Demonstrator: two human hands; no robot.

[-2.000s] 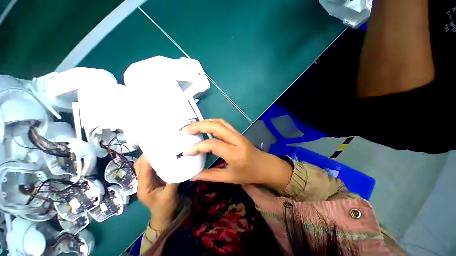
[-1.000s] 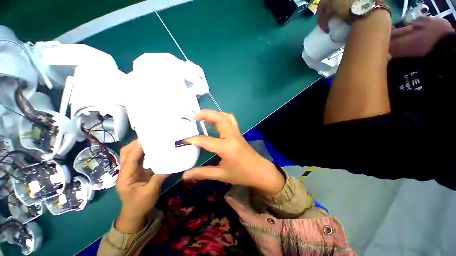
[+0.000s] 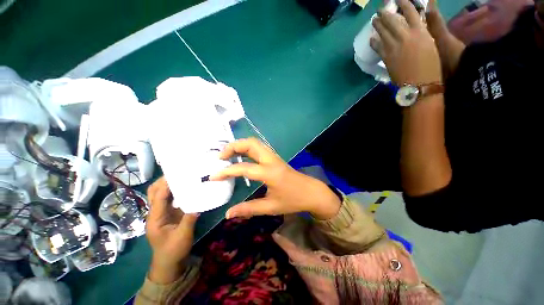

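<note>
A white camera housing (image 3: pixel 188 137) lies on the green bench in front of me, its rounded closed end towards me. It is so bright that its surface detail is washed out, apart from a small dark mark near the end. My left hand (image 3: pixel 169 223) holds the near end from the left, with part of its fingers hidden beneath or behind it. My right hand (image 3: pixel 279 186) rests fingertips on the right side of the near end, thumb apart below. A white bracket (image 3: pixel 229 102) shows at the far right of the housing.
Several unfinished camera units (image 3: pixel 59 232) with circuit boards and wires hanging out crowd the left. A neighbouring worker's hand (image 3: pixel 405 47) holds a white unit (image 3: pixel 367 50) at upper right. A black box (image 3: pixel 325 8) stands at the top. Blue plastic (image 3: pixel 316 167) lies below the bench edge.
Since two seconds ago, my right thumb has moved away from the housing's end while fingertips stay on it. The neighbour's hands and white unit have come into view at upper right.
</note>
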